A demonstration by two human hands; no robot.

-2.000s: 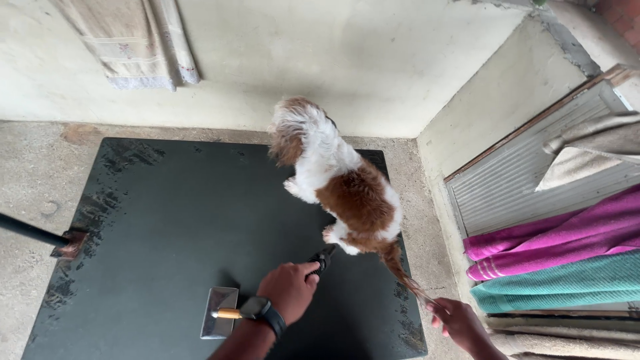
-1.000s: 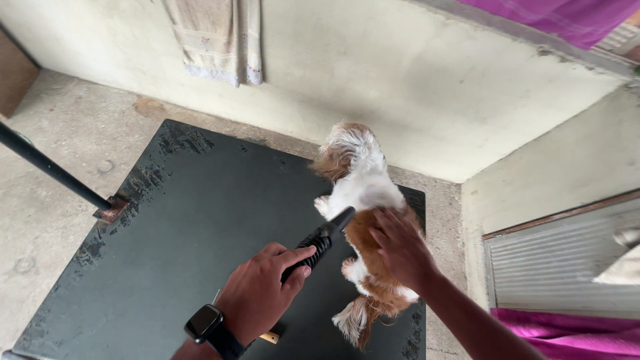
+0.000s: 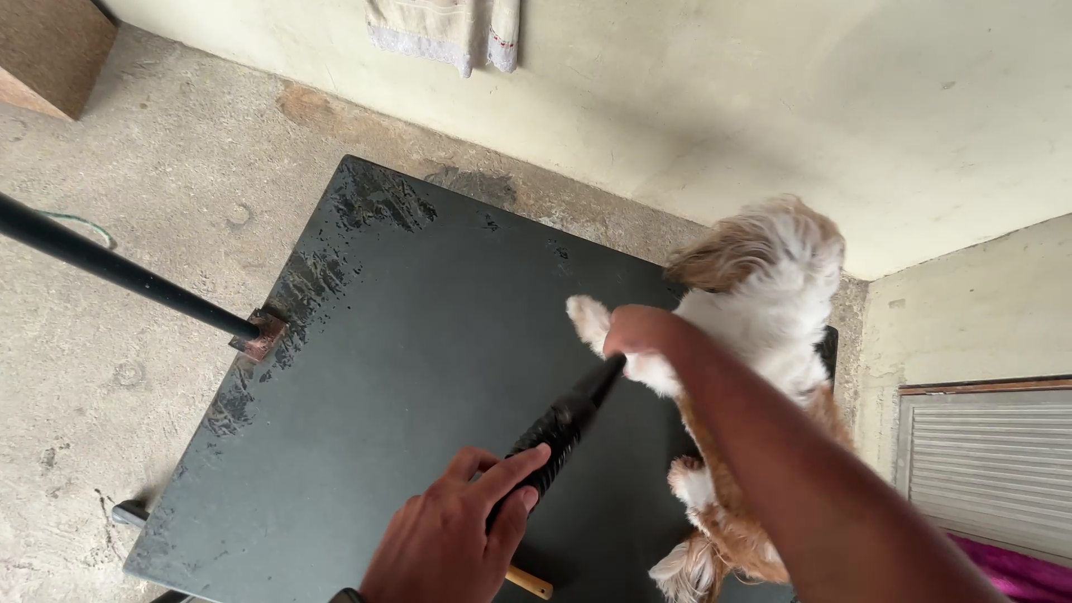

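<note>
My left hand (image 3: 456, 523) grips a black ribbed hose with a narrow nozzle (image 3: 559, 427), which looks like a pet dryer's. Its tip points up and right at the front leg of a white and brown long-haired dog (image 3: 766, 327). My right hand (image 3: 641, 331) reaches across the dog and is closed around that front leg; the paw shows beyond it, and the fingers are partly hidden. The dog is at the right side of a black grooming table (image 3: 402, 335), its head toward the wall. A wooden handle (image 3: 529, 581) lies near my left hand.
A black pole (image 3: 126, 268) joins a rusty bracket (image 3: 260, 335) at the table's left edge. Behind is a pale wall with a hanging towel (image 3: 444, 33). A brown box-like object (image 3: 50, 50) stands at upper left. A louvred panel (image 3: 988, 469) and purple cloth (image 3: 1005, 565) are at right.
My right hand has gone from the dog's tail to its back, then to a front leg. The nozzle in my left hand has moved from the dog's hind end to that leg.
</note>
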